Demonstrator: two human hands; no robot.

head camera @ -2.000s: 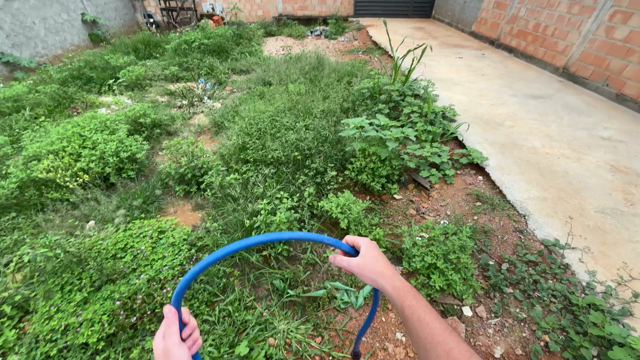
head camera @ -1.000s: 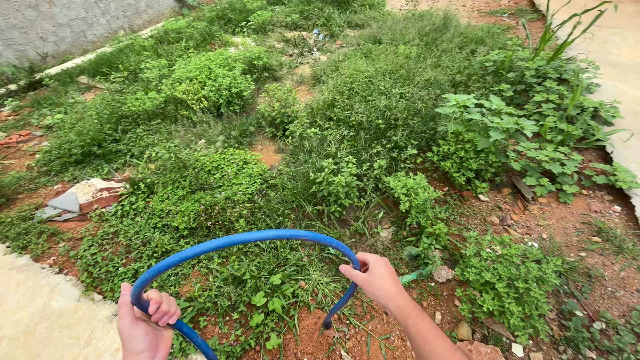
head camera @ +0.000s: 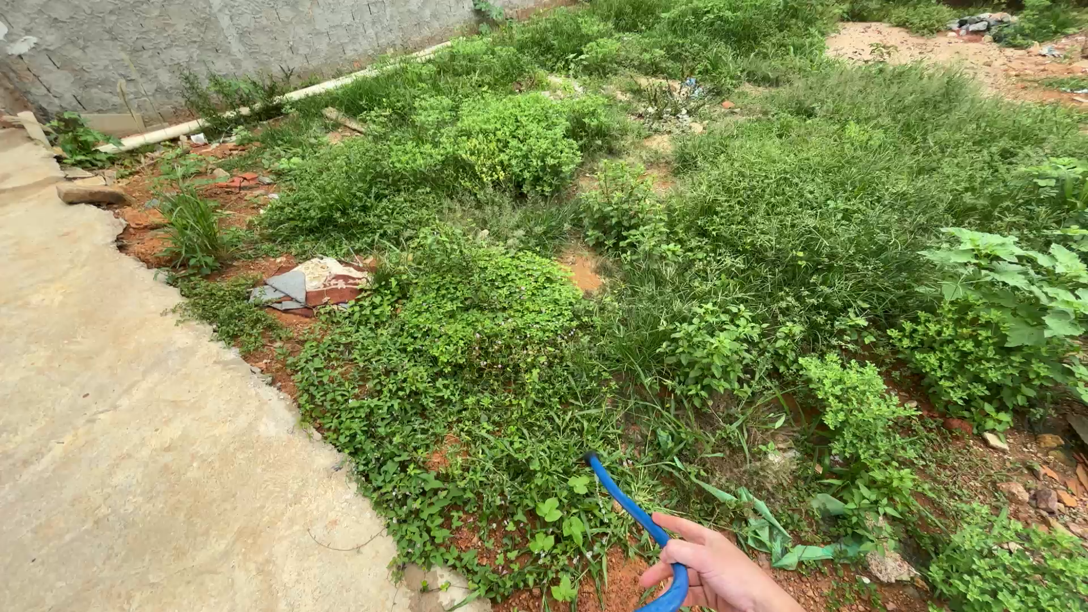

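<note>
My right hand (head camera: 710,568), low and right of centre, is closed around a blue hose (head camera: 627,503) near its end. The hose's dark open tip points up and to the left, over low green weeds (head camera: 501,314). Behind the fingers the hose bends down and leaves the view at the bottom edge. No water is seen coming from the tip. My left hand is out of view.
A concrete slab (head camera: 170,408) with a ragged edge lies at the left. Rubble and cloth-like scraps (head camera: 314,285) sit beside it. A pale pipe or curb (head camera: 170,133) runs below a grey wall (head camera: 255,42). Green plastic strips (head camera: 769,531) lie right of the hand.
The left hand, on the hose in both earlier frames, has left the view. The hose's arc between the hands is gone from sight, and its tip now points up-left. The view has swung left.
</note>
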